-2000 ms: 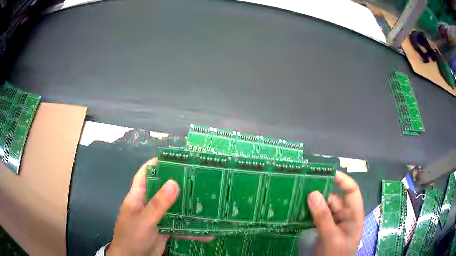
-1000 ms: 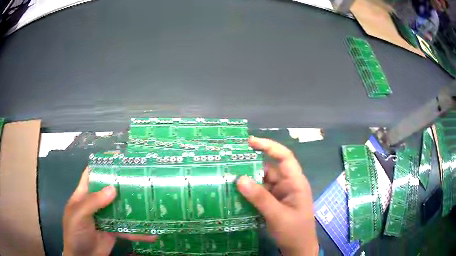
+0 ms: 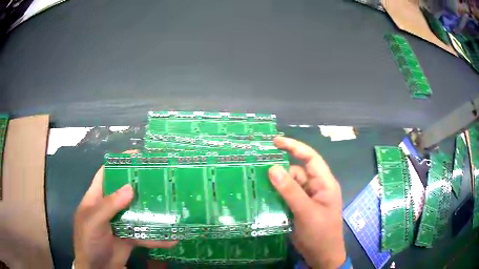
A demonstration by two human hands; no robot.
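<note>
My left hand (image 3: 107, 210) and my right hand (image 3: 310, 202) hold a green PCB panel (image 3: 191, 194) by its two short ends, thumbs on its upper face. The held panel shows about a row of upright boards, with ringed holes along its far edge and a bright glare near its lower edge. More panels lie fanned on the bench: one part of the fanned panel stack (image 3: 210, 125) shows beyond the held panel, and another part shows below it. My fingers under the panel are mostly hidden.
The dark conveyor belt (image 3: 210, 58) runs beyond, with a panel bundle (image 3: 408, 65) at its right. Cardboard (image 3: 26, 189) lies at left. Side stacks (image 3: 394, 199) lie at right over a blue mat (image 3: 362, 223), near a slanting metal post (image 3: 449, 126).
The view has swung right since the earliest frame. The held panel's tilt has changed, and the glare has moved down toward its lower edge. Both hands keep their hold.
</note>
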